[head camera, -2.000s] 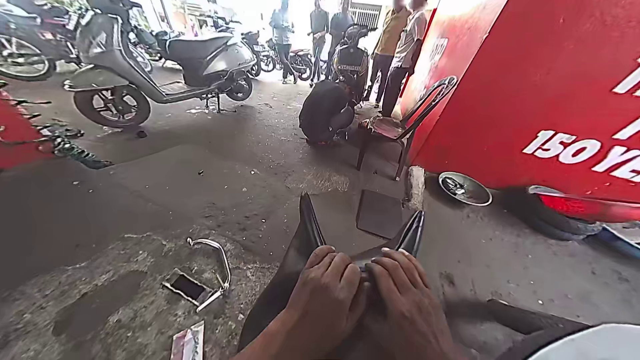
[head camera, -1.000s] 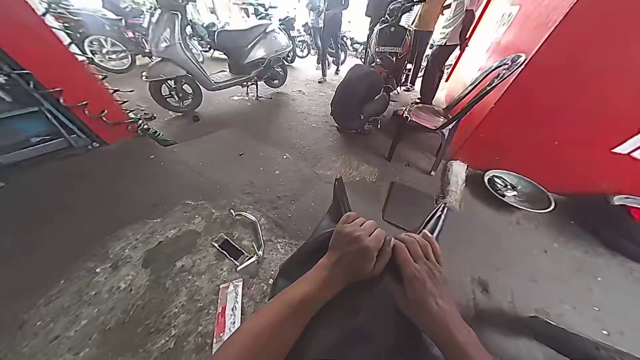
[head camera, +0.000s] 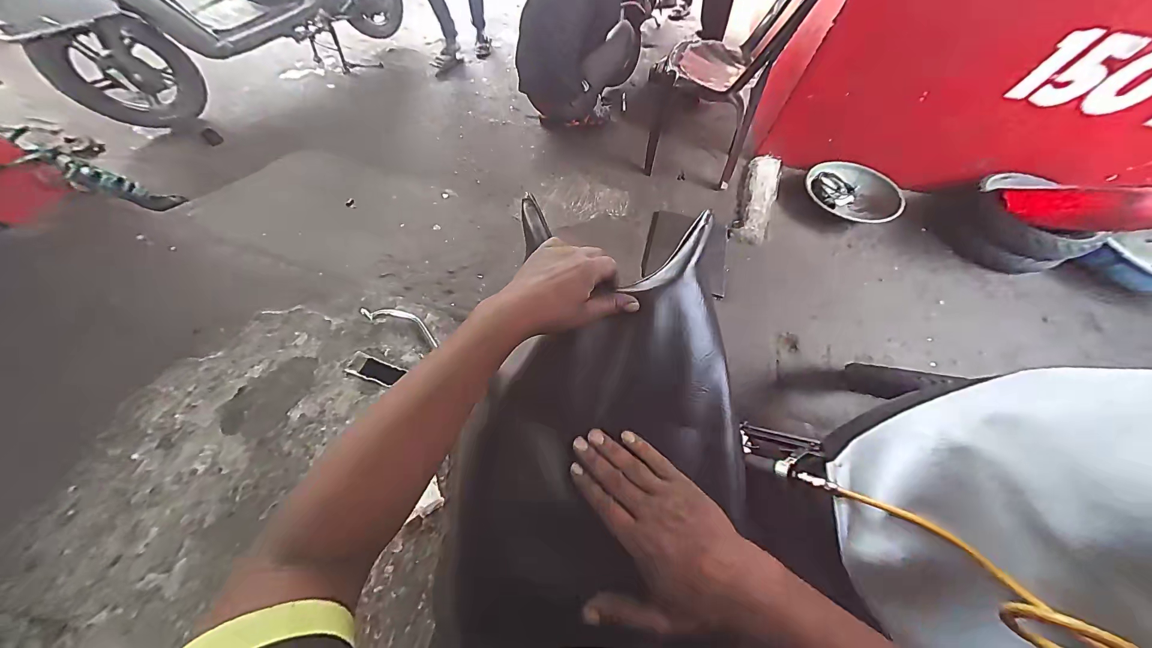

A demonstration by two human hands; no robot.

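A black seat cover (head camera: 666,360), smooth and shiny like vinyl, lies lengthwise before me, its far end rising in two pointed corners. At that far edge, between the corners, my left hand (head camera: 562,288) grips the material with thumb and fingers. My right hand (head camera: 661,531) rests flat on the nearer part of the cover, fingers extended and thumb apart, holding nothing. Whatever lies beneath the cover is hidden.
Right: a silver-grey cover (head camera: 999,477), a yellow hose (head camera: 936,531) with a metal fitting. Beyond: a metal bowl (head camera: 855,193), a chair (head camera: 720,76), a crouching person (head camera: 576,54). Left: a curved metal bar (head camera: 400,315), a small dark rectangular object (head camera: 376,370), a scooter (head camera: 135,54).
My right hand has left the far edge, beside my left hand, and come back onto the nearer surface of the black cover. My left hand stays at the far edge. The view has shifted downward.
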